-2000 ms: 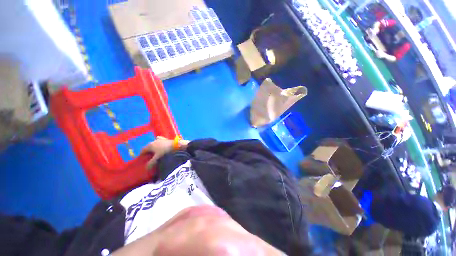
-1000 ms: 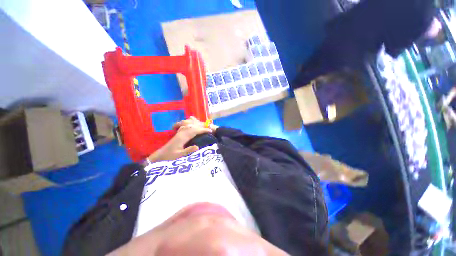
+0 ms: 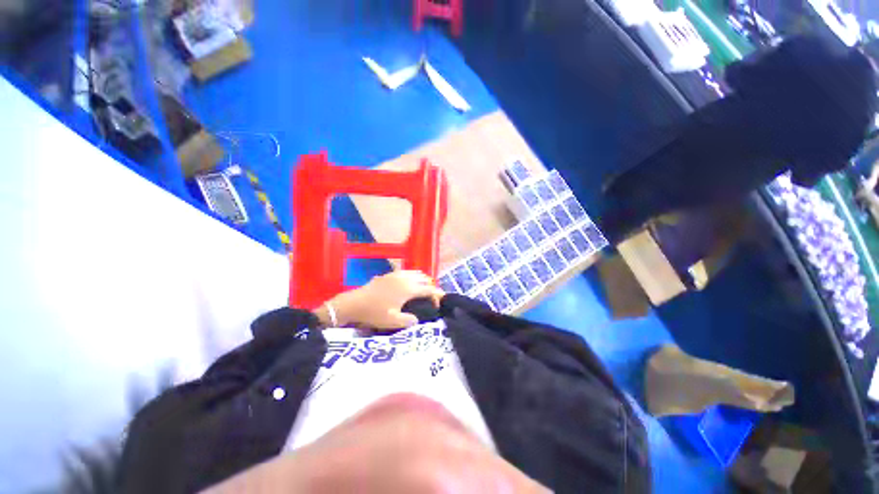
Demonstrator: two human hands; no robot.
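The red plastic stool (image 3: 424,222) is in front of my body, tilted, with its rectangular openings showing. My left hand (image 3: 381,298), with a pale band at the wrist, reaches across my front to the stool's near right part. Its grip is unclear. My right hand is largely hidden at the end of the dark right sleeve, behind my left hand; the stool stays held at that spot.
A flattened carton (image 3: 463,154) bears gridded white trays (image 3: 525,256) on the blue floor. A dark-clothed person (image 3: 742,125) is by the conveyor at right. A white surface (image 3: 116,289) is at left. Open cartons (image 3: 651,260) and a blue bin (image 3: 723,434) are lower right.
The view has moved along the aisle and the stool has moved with me. My left hand has come across to the stool and my right hand since the earliest frame. Another red stool shows at the top.
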